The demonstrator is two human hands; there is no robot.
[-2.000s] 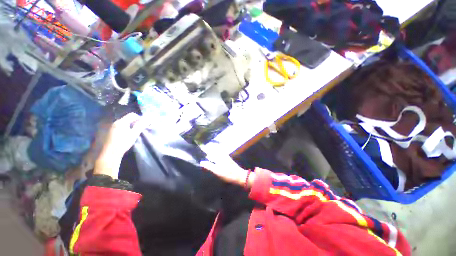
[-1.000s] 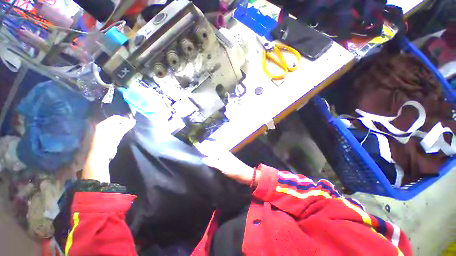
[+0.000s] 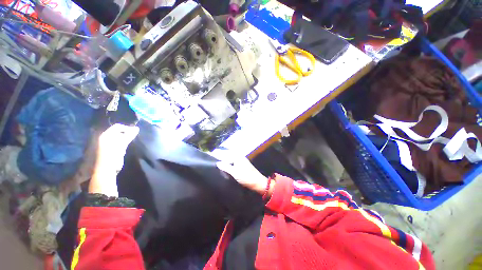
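A wide black fabric panel [image 3: 179, 195] hangs from both hands over my lap and shines pale grey under the lamp. My left hand [image 3: 115, 150] holds its left edge, left of the overlock machine's front. My right hand [image 3: 238, 167] holds its right edge near the table's wooden edge. The panel's upper edge stretches between the hands along the near side of the overlock machine [image 3: 211, 63]. Glare washes out the fabric's far edge and my left fingertips, so I cannot tell whether the fabric lies under the presser foot.
Yellow-handled scissors [image 3: 294, 66] lie right of the machine, beside a flat black phone-like thing [image 3: 321, 41] and a blue holder [image 3: 267, 22]. A blue basket [image 3: 381, 171] with brown cloth and white strips stands right. A blue plastic bag [image 3: 55, 134] is at left.
The machine came nearer and clearer in view between the first two frames. Since then the view has shifted slightly. Both hands keep their hold on the black panel, with little movement.
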